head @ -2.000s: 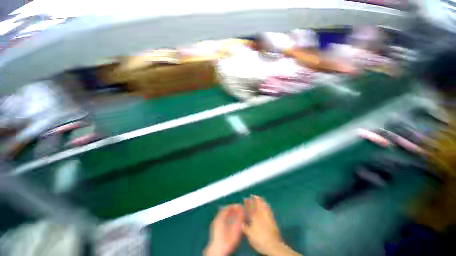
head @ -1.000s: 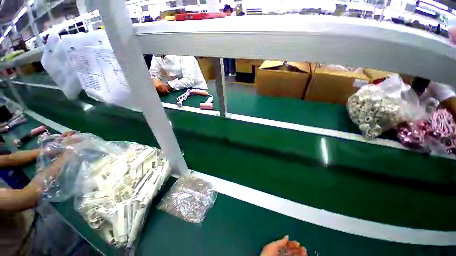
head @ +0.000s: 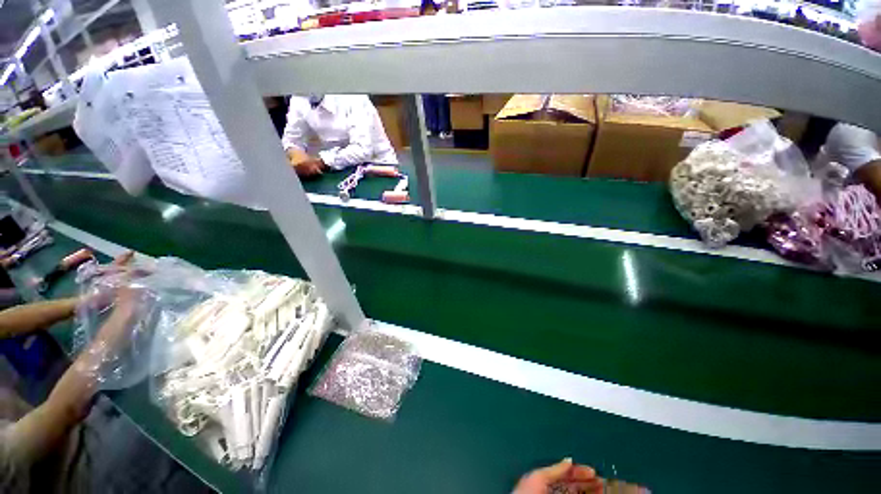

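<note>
My left hand (head: pixel 558 478) is at the bottom edge, cut off by it, palm up and cupped with small dark silvery screws (head: pixel 570 487) in it. A blurred sliver of skin just right of it looks like my right hand (head: pixel 626 487); the rest is below the frame, so its grip is hidden. A flat clear bag of screws (head: pixel 370 372) lies on the green surface at the post's foot. Left of it, a large clear plastic bag holds long white plastic housings (head: pixel 253 376).
A white post (head: pixel 280 183) rises between me and the left side, under the overhead shelf (head: pixel 541 60). At left, another person's arms (head: pixel 82 347) reach into the large bag. Across the belt (head: pixel 502 289) are a seated person, cartons (head: pixel 541 140) and a cream parts bag (head: pixel 724 188).
Since one second ago, the sliver of skin has appeared right of my left hand. The view has shifted slightly. Two seconds ago both hands were together, blurred, in a different view.
</note>
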